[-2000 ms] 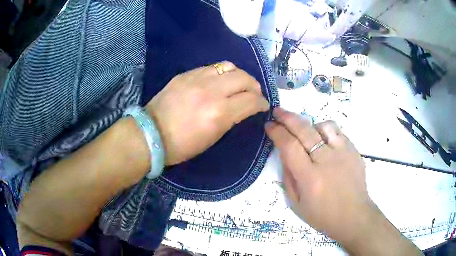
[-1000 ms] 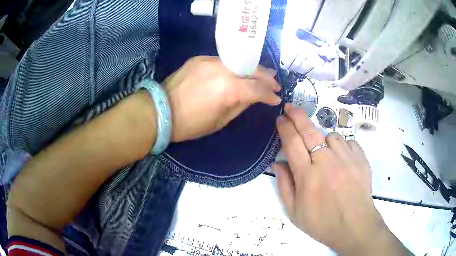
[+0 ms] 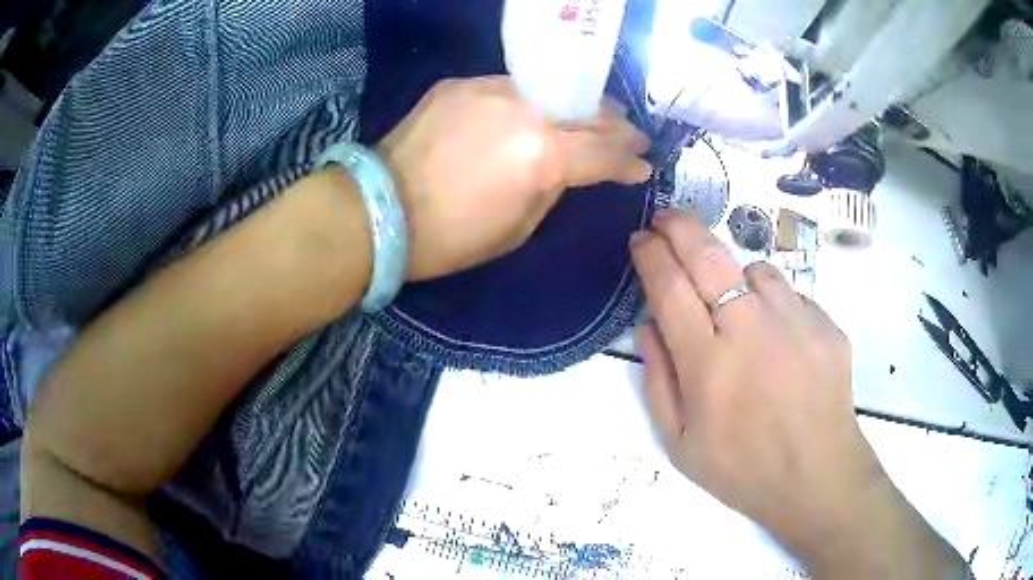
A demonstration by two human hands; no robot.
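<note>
The dark navy pocket bag (image 3: 532, 289) lies flat with its stitched, curved edge at the needle area, joined to the grey-blue denim jacket (image 3: 125, 159) at left. My left hand (image 3: 487, 170) lies on the pocket bag, fingertips at its right edge beside the presser foot (image 3: 671, 145). My right hand (image 3: 748, 351) has its fingertips on the same edge just below the foot. Whether the fingertips pinch the cloth or a small strip is hidden. The needle tip cannot be made out in the glare.
The sewing machine head (image 3: 906, 68) is at upper right. A white bottle-shaped object (image 3: 561, 57) overhangs my left hand. A white ribbed cylinder (image 3: 850, 218), black snips (image 3: 963, 354) and a dark tangle (image 3: 983, 215) are at right. A printed ruler (image 3: 498, 549) runs along the table front.
Over two seconds, the pocket bag edge and both hands have come to lie against the foot. Since one second ago, the pocket bag and my left hand sit higher in view.
</note>
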